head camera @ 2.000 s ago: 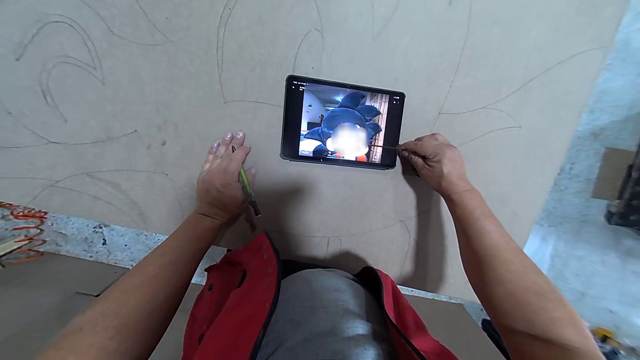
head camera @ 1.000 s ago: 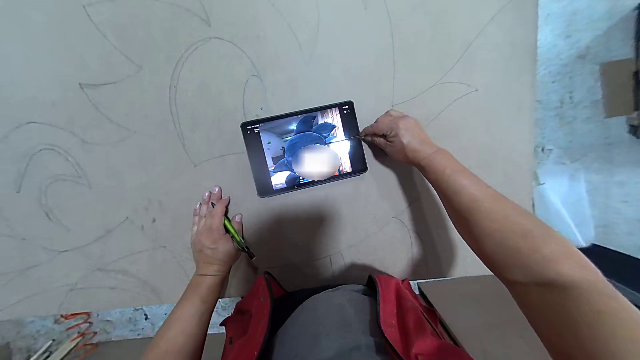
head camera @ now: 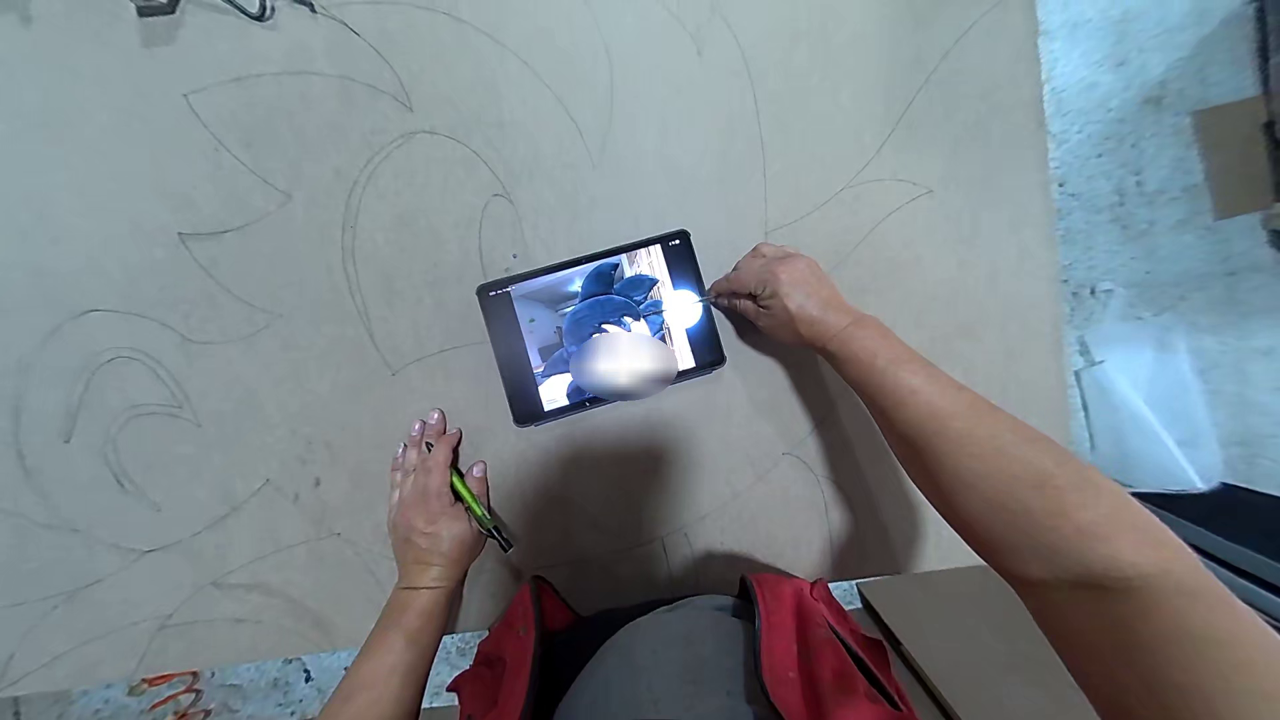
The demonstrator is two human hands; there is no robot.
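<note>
A tablet (head camera: 500, 345) with a dark frame lies tilted on a large tan board (head camera: 640, 130) that bears pencil-like curved lines. Its lit screen shows a blue spiky figure, partly blurred. At the tablet's right edge, my right hand (head camera: 785, 295) pinches a thin stick-like tool, whose tip lies over the screen; its kind cannot be told. My left hand (head camera: 435, 505) rests palm down on the board, below and left of the tablet, with a green pen or mechanical pencil (head camera: 470, 500) held between thumb and fingers.
Speckled floor (head camera: 1130, 250) shows beyond the board's right edge, with a brown cardboard piece (head camera: 1235, 160) on it. An orange coiled hose (head camera: 175, 690) is at lower left. Another brown panel (head camera: 970, 640) lies at lower right. Dark items (head camera: 250, 8) sit at the top left.
The view has shifted over the board, showing more of its left and upper part. The tablet is more tilted than two seconds ago. Both hands keep their thin tools.
</note>
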